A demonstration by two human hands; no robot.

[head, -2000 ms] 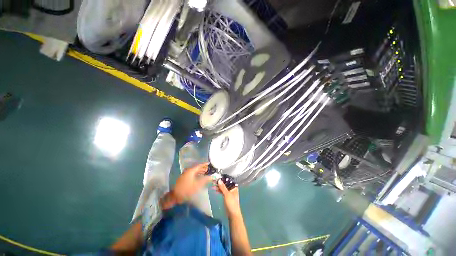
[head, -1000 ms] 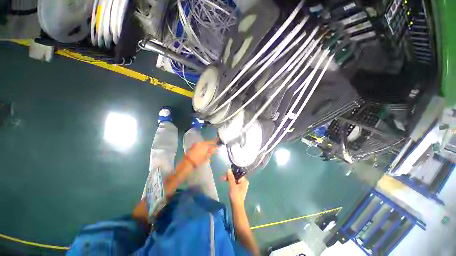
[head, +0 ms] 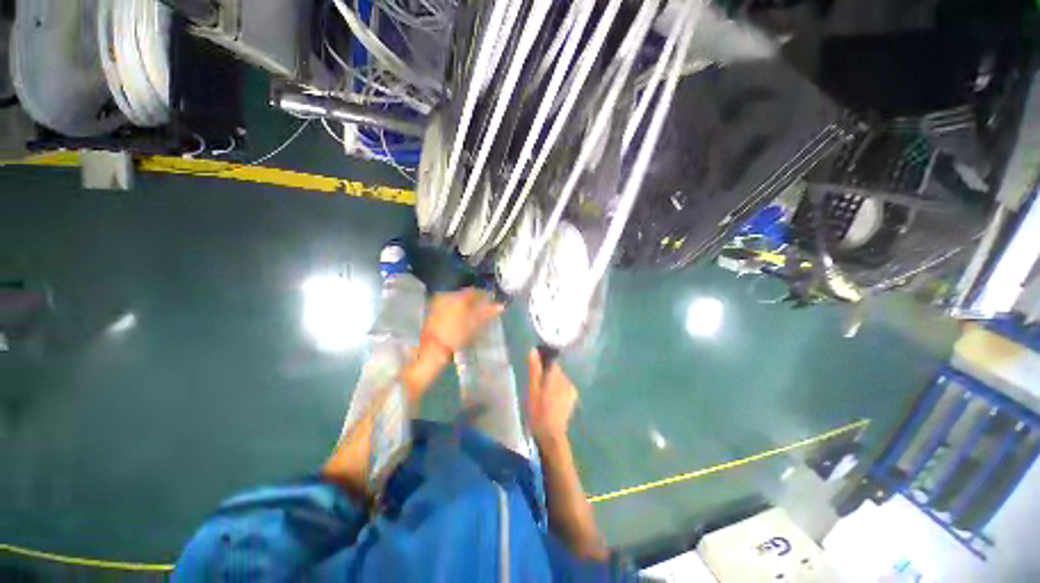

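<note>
White component reels (head: 561, 285) hang side by side at the outer ends of the tape feeders (head: 549, 355). Pale carrier tapes (head: 631, 188) run up from them in long strips. My right hand (head: 552, 399) is closed around the dark end of the feeder below the nearest reel. My left hand (head: 461, 320) is just left of the reels, its fingertips at the dark end of another feeder; blur hides whether it grips it.
Tangled waste tape (head: 393, 57) hangs over a blue scrap bin behind a metal bar (head: 348, 111). White rolls (head: 135, 57) stand at the upper left. A blue rack (head: 952, 438) and a pale box (head: 766, 555) are at the right. My legs are below the reels.
The view has shifted, and the feeders and reels now appear more edge-on. My hands, close together two seconds ago, are apart; my right hand has stayed on a feeder's dark end.
</note>
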